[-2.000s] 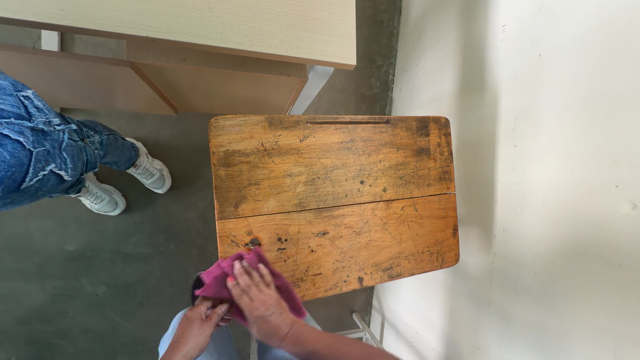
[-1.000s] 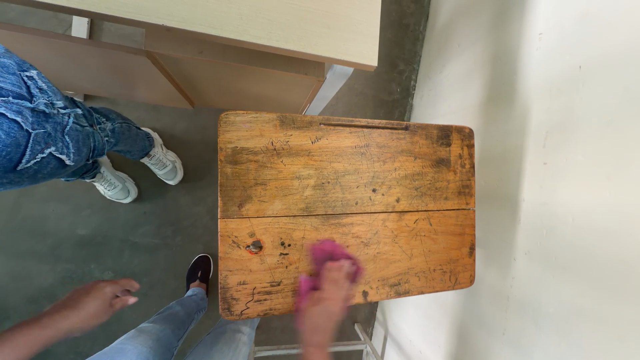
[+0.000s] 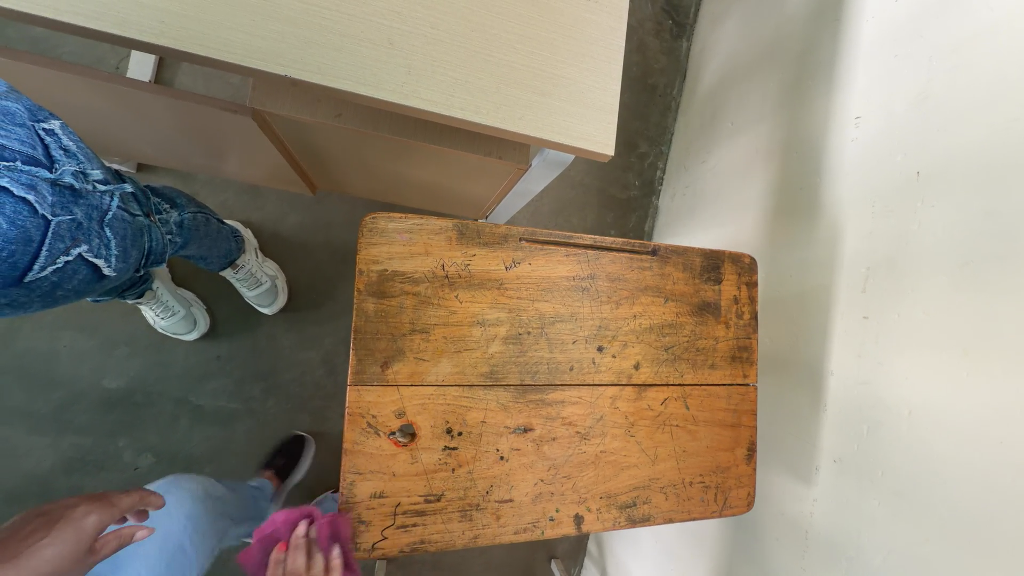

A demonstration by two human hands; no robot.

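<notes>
A worn wooden desk top (image 3: 552, 320) with rounded corners, scratches, ink marks and a seam across it lies in the middle of the head view. My right hand (image 3: 304, 552) holds a magenta cloth (image 3: 296, 532) at the desk's lower left corner; the hand is partly cut off by the lower edge. Over my light blue jeans (image 3: 180, 520), at the lower left, my left hand (image 3: 88, 528) hangs with fingers apart and nothing in it. A dark knot or hole (image 3: 402, 434) shows near the desk's left edge.
A larger table with a pale laminate top (image 3: 416, 56) and a metal leg (image 3: 532, 184) stands beyond the desk. A white wall (image 3: 904, 320) rises at the right. Another person in torn jeans (image 3: 72, 216) and white sneakers (image 3: 256, 276) stands at the left. My dark shoe (image 3: 288, 460) is on the floor.
Two seconds ago both hands were together at the cloth; they are now apart. Since one second ago, my right hand has moved left with the cloth, from the lower middle of the desk to its corner.
</notes>
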